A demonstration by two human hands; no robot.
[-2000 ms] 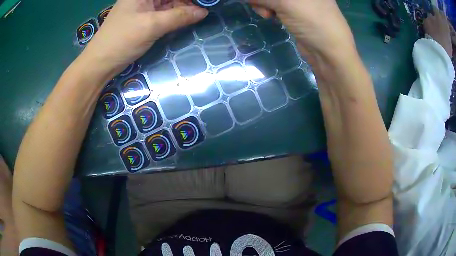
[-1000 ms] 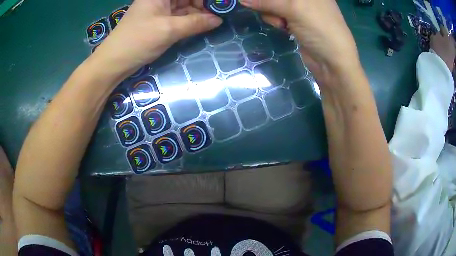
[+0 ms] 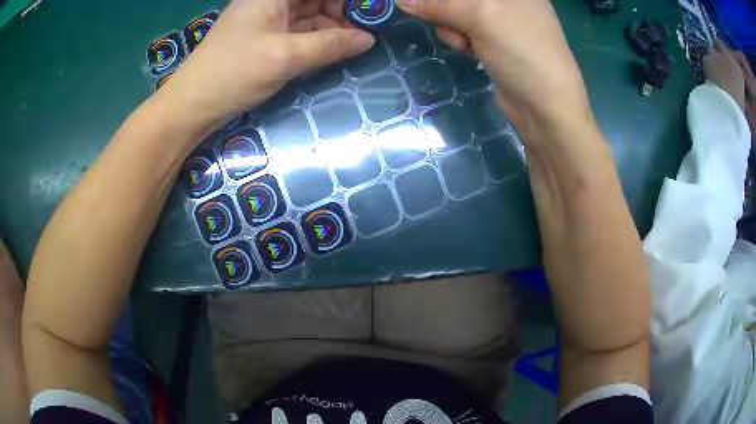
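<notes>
A watch module [image 3: 370, 8] with a ringed dark face is at the top edge, partly cut off. My left hand [image 3: 319, 33] holds it from the left. My right hand [image 3: 452, 21] touches its right side with the fingers; some fingertips are cut off by the top edge. The clear sticker sheet [image 3: 373, 170] lies below the hands with rows of rounded-square outlines and a bright glare. Several dark face stickers [image 3: 326, 228] sit at its left end, and more show beyond my left forearm.
Black modules [image 3: 651, 37] lie in a cluster at upper right, one with a silver plug. A neighbour's white sleeve [image 3: 709, 157] and hand are at the far right. The green table's front edge [image 3: 398, 277] runs above my lap. A blue item is at the top right corner.
The view has shifted slightly, so the sheet and module sit lower and further right than two seconds ago. Both hands stay at the module. The neighbour's hand has moved a little.
</notes>
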